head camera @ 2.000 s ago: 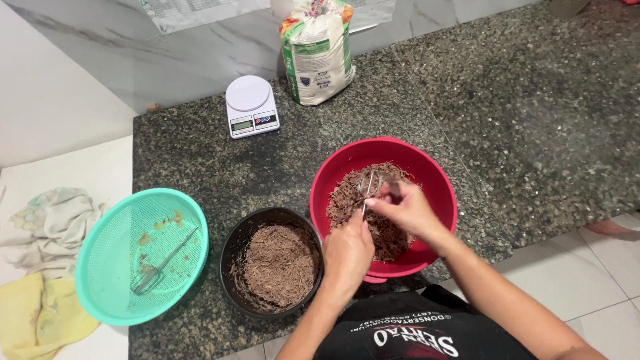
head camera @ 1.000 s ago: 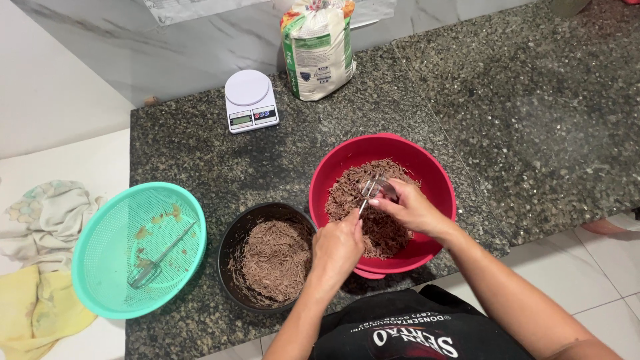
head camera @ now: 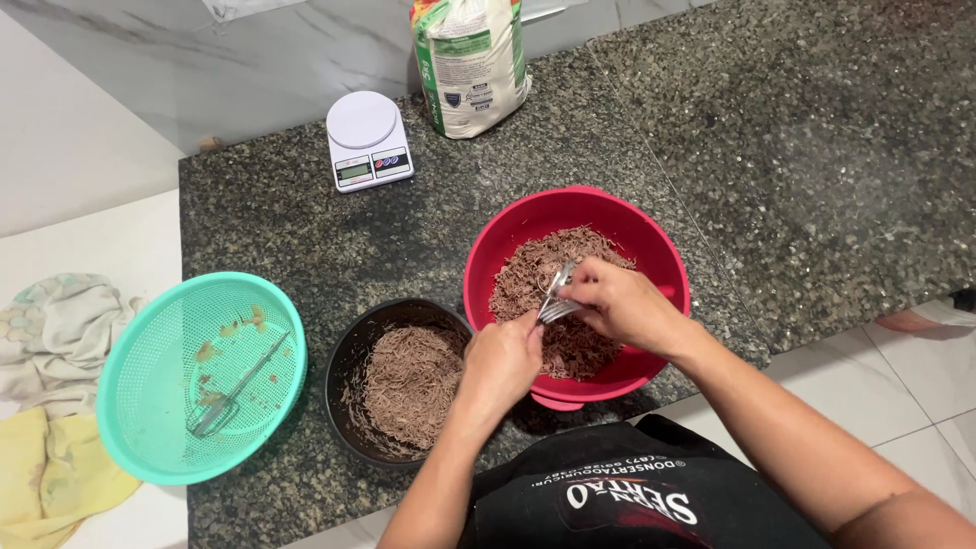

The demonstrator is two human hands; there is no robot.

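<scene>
Over a red plastic bowl [head camera: 576, 202] of shredded brown meat [head camera: 564, 252], both of my hands meet around metal forks. My left hand [head camera: 503, 354] grips a fork handle at the bowl's left side. My right hand [head camera: 621, 301] has its fingers at metal fork tines [head camera: 558, 309]; a second piece of metal [head camera: 562, 276] shows just above them, and whether it is a separate fork is partly hidden. To the left, touching or very near the red bowl, a black pot [head camera: 339, 366] holds more shredded meat [head camera: 412, 381].
A turquoise colander [head camera: 293, 328] with a metal beater [head camera: 229, 400] and food bits lies at the left. Behind stand a white kitchen scale [head camera: 362, 130] and a large printed bag [head camera: 473, 76]. Cloths [head camera: 69, 335] lie on the white surface. A person's foot [head camera: 907, 319] shows at the right.
My hands have stayed over the red bowl, with my right fingers shifting around the metal tines. The bowls, colander, scale and bag have kept their places.
</scene>
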